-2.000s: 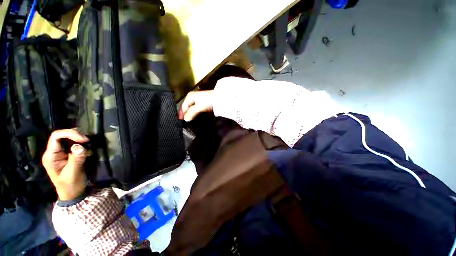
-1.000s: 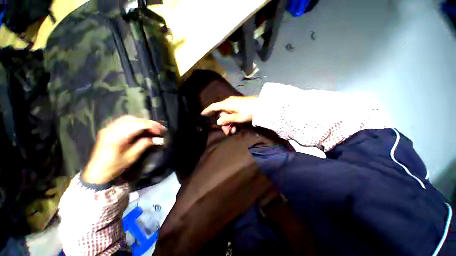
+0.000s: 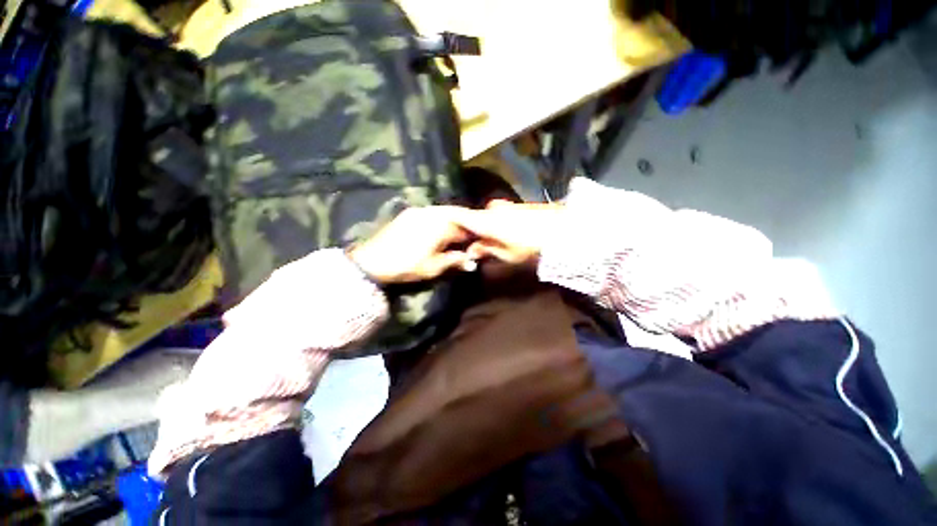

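A camouflage backpack (image 3: 308,113) lies front face up on the table in front of me. My left hand (image 3: 411,245) reaches across its lower right part, fingers bent and together. My right hand (image 3: 509,234) comes from the right and meets the left fingertips at the bag's right edge, by my brown apron (image 3: 473,375). Whatever lies between the fingertips is hidden. A short strap with a buckle (image 3: 450,43) sticks out at the bag's upper right.
Another dark camouflage backpack (image 3: 113,175) lies close on the left. The pale yellow table (image 3: 545,72) has a slanting edge at the right. A blue object (image 3: 690,82) and dark items are beyond it. Grey floor (image 3: 781,175) with small scraps lies right. Blue items stand at the lower left.
The backpack has turned from its mesh side to its front face and now shows farther right in the view. My left hand has moved right to meet my right hand.
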